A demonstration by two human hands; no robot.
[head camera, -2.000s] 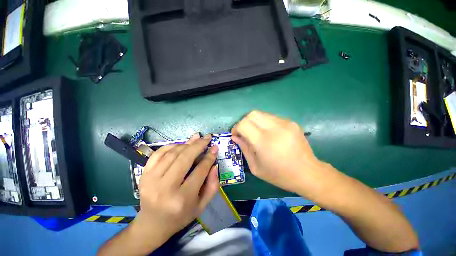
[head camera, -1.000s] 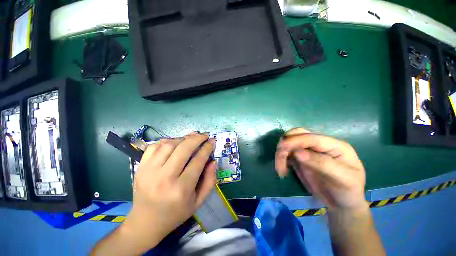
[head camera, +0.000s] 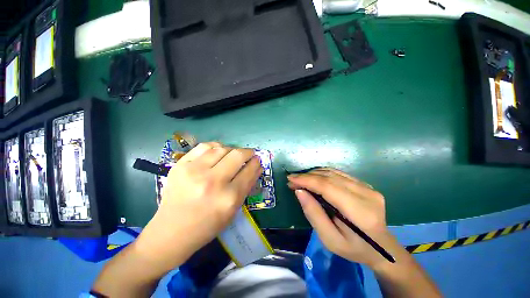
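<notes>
A phone mid-frame [head camera: 269, 166] lies on the green mat with its blue board end showing at the right. My left hand [head camera: 203, 180] rests over its middle with bent fingers on the frame and hides most of it. A battery [head camera: 243, 240] with yellow edges hangs off the frame's near side below that hand. A black tab [head camera: 150, 167] sticks out at the frame's left end, beside an orange-brown flex cable [head camera: 182, 139]. My right hand [head camera: 343, 212] holds a thin dark stick, perhaps tweezers [head camera: 363, 234], with its tip just right of the frame.
A large black foam tray [head camera: 244, 55] stands at top centre, with a flat black plate [head camera: 353, 46] at its right. Foam trays with frames [head camera: 96, 174] and batteries [head camera: 68, 58] are on the left. Another parts tray [head camera: 476, 87] is on the right. Dark brackets [head camera: 129, 74] lie upper left.
My right hand left the frame's right end, moved right, and now shows the thin dark stick near the frame again. My left hand stays on the frame. The orange-brown flex now shows at the left end.
</notes>
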